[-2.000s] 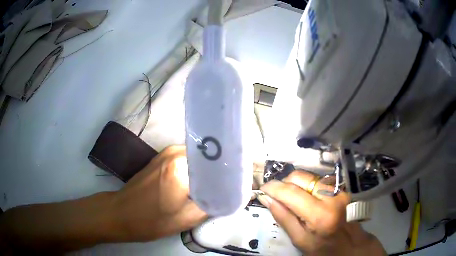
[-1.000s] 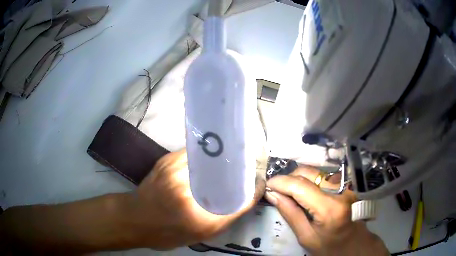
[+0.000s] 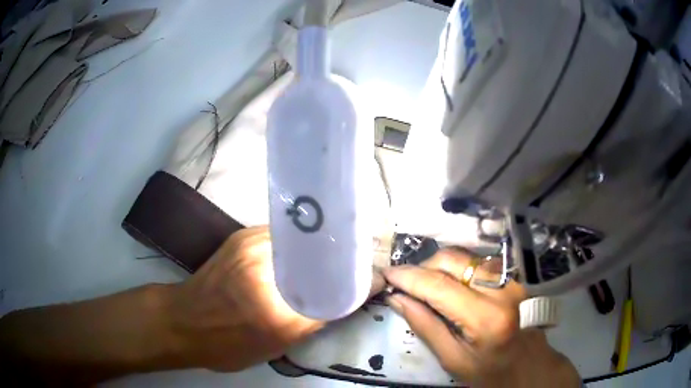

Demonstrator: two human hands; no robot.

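A pale garment piece with a dark brown rib band lies in front of me, left of the sewing machine head. My left hand rests on the dark band and the cloth; its fingers are hidden behind the white lamp paddle. My right hand, with a ring, is by the needle area, thumb and forefinger pinched together on a small edge of the work. What exactly they pinch is too small and partly hidden. The presser foot area is overlit and partly covered by the right hand.
Folded grey-beige pieces lie at the far left. A white ribbed knob is right of my right hand. A dark red handle and a yellow-handled tool lie at the right. Loose thread ends lie on the pale cloth.
Since two seconds ago, my left hand has moved slightly toward my right fingertips behind the lamp. My right hand stays pinched near the needle. The whole view has shifted slightly.
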